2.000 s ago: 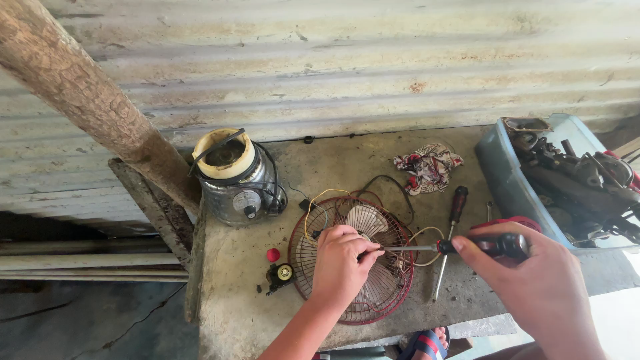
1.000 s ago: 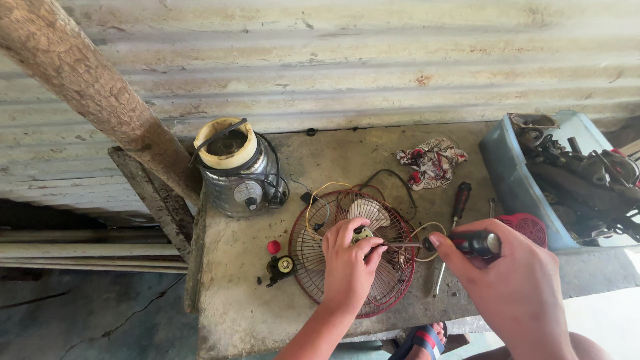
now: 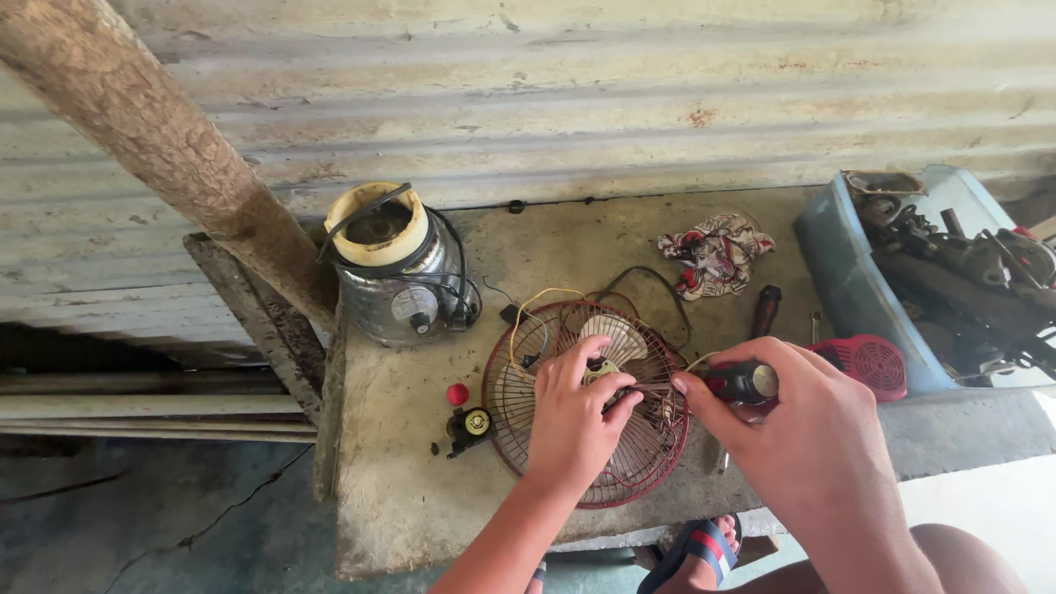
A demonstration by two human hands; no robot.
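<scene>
A round red wire fan grille (image 3: 528, 429) lies on the concrete bench with a pale fan blade (image 3: 615, 337) visible through its wires. Over its middle, my left hand (image 3: 582, 404) holds a small metal motor part (image 3: 602, 371) between thumb and fingers. From the right, my right hand (image 3: 792, 421) grips a screwdriver (image 3: 742, 383) by its dark handle, its shaft reaching to my left fingertips. The contact of the tip is hidden by my fingers. Beside the grille, on its left, sit a black part with a round metal centre (image 3: 476, 422) and a red cap (image 3: 458, 393).
A metal-bodied appliance (image 3: 379, 309) wrapped in black cord stands at the left. Toward the right are a crumpled patterned cloth (image 3: 718, 256), another screwdriver (image 3: 767, 309), a red vented cover (image 3: 881, 369) and a blue bin (image 3: 850, 272) of metal parts. Corrugated sheeting runs behind the bench.
My right hand has turned the screwdriver handle more toward the camera since the earliest frame. The left-hand fingers have opened out somewhat, showing more of the small part.
</scene>
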